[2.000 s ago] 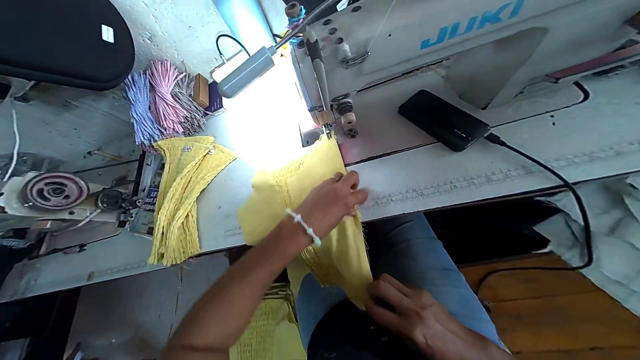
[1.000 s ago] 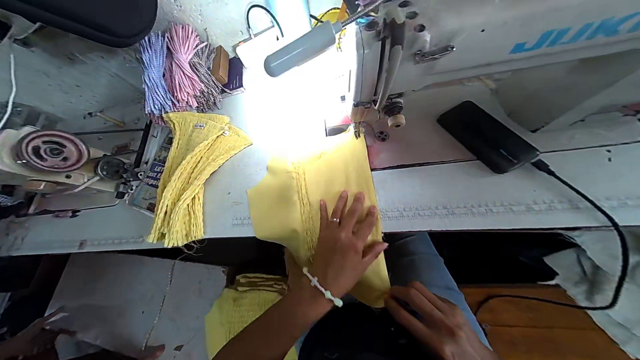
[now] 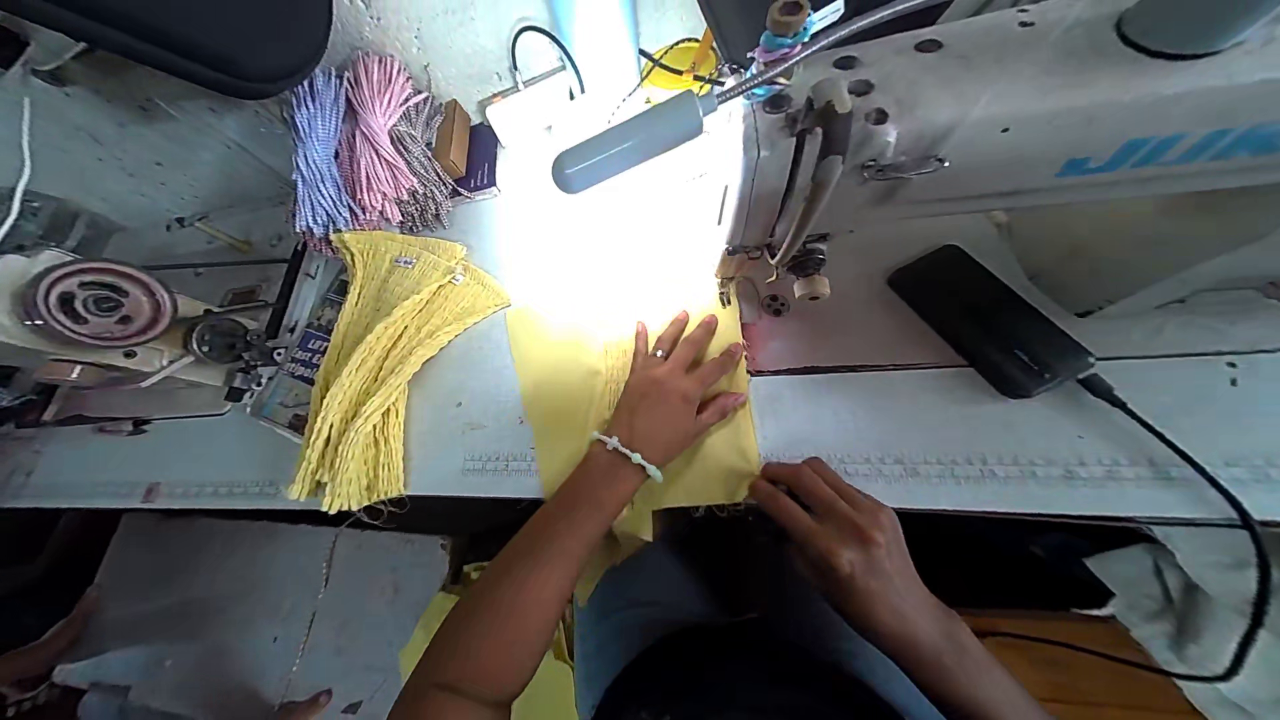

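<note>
Yellow fabric (image 3: pixel 560 400) lies on the table, its upper right edge at the needle and presser foot (image 3: pixel 726 288) of a Juki sewing machine (image 3: pixel 950 120). My left hand (image 3: pixel 672 395), with a ring and a pale bead bracelet, rests flat on the fabric, fingers spread and pointing toward the machine head. At the table's front edge my right hand (image 3: pixel 835 530) pinches the fabric's lower right corner between thumb and fingers. The lamp's glare washes out the fabric's far part. Part of the cloth hangs over the edge toward my lap.
Gathered yellow pieces (image 3: pixel 385 370) lie at the left, below bundles of blue and pink cords (image 3: pixel 378 140). A grey lamp (image 3: pixel 630 145) reaches over the work. A black power bank (image 3: pixel 990 320) with a cable (image 3: pixel 1200 470) lies at the right. Another machine's handwheel (image 3: pixel 100 302) stands far left.
The fabric has moved up toward the machine, and its lower right corner now lies at the table edge instead of over my lap. My right hand has moved up with it. The view has shifted.
</note>
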